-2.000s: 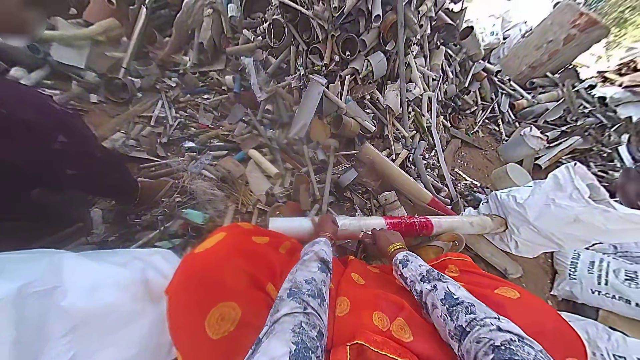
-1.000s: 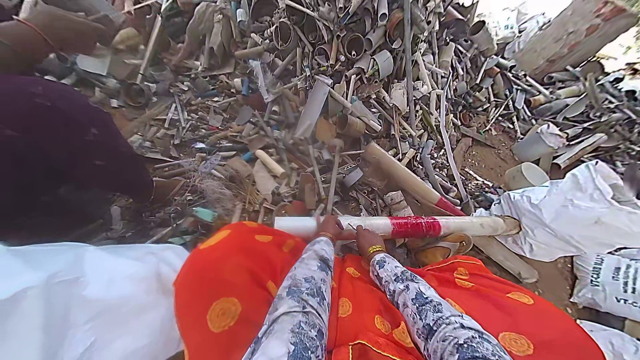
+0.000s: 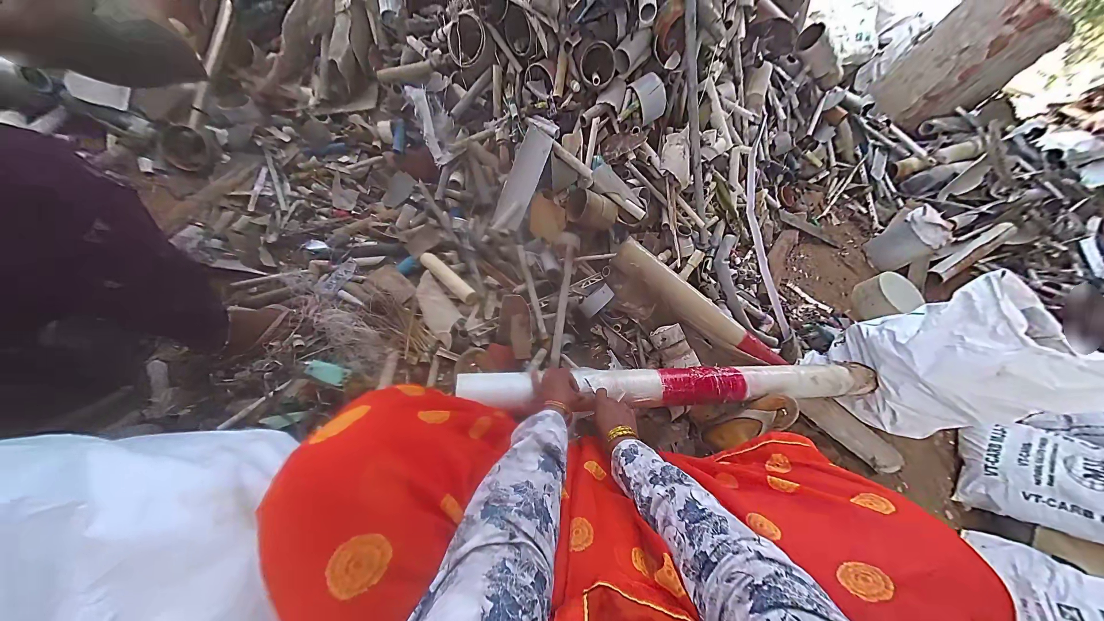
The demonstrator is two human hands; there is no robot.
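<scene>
A long white pipe (image 3: 604, 385) with a glossy red band (image 3: 703, 385) lies crosswise in front of my lap. My left hand (image 3: 555, 388) lies over it near the left end, fingers curled round it. Close beside, my right hand (image 3: 612, 412) touches the pipe's near side with its fingertips, left of the red band; its grip is unclear. Two slender rods (image 3: 562, 302) converge just beyond my left hand; whether it holds them cannot be told. Behind, a beige pipe (image 3: 681, 293) with a red end slants down toward the white one.
Pipe offcuts and plastic scraps (image 3: 483, 198) form a large heap ahead. A person in dark clothing (image 3: 95, 250) is close at left. White sacks lie at left (image 3: 129, 517) and right (image 3: 957, 362). A sandal (image 3: 750, 421) shows behind the pipe; a thick log (image 3: 966, 60) rests upper right.
My right hand has moved left along the pipe, closer to my left hand. The other person's blurred arm now reaches across the upper left.
</scene>
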